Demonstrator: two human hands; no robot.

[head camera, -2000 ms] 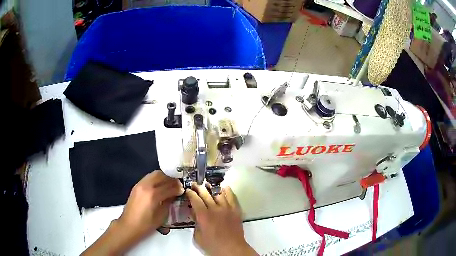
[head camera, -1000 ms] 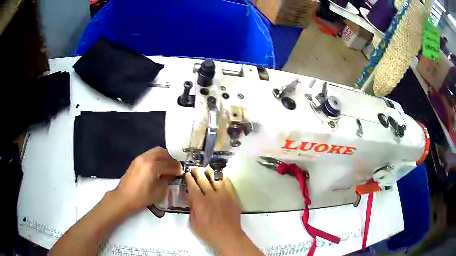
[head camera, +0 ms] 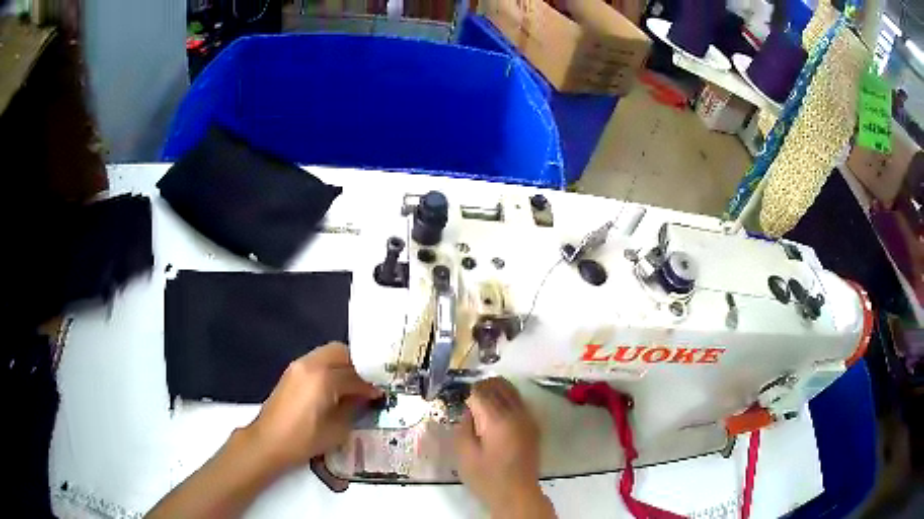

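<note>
My left hand (head camera: 309, 405) is left of the needle area, thumb and fingers pinched together on a small dark piece (head camera: 377, 401), mostly hidden by the fingers. My right hand (head camera: 503, 441) is right of the presser foot area, fingers curled; it is blurred and whether it holds anything cannot be told. The shiny needle plate (head camera: 405, 414) shows between the hands. The white sewing machine head (head camera: 547, 340) with red lettering stands above them. A flat black fabric piece (head camera: 253, 335) lies left of the machine, partly behind my left hand.
Another black piece (head camera: 248, 198) lies at the table's back left. A dark heap (head camera: 101, 248) is at the left edge. A large blue bin (head camera: 365, 106) stands behind the white table (head camera: 111, 405). A red fabric strip (head camera: 620, 436) hangs from the machine head near my right hand.
My right hand has moved right, away from my left hand, and its fingers have curled. More of the needle plate shows. The view has shifted; the black pieces on the table lie as before.
</note>
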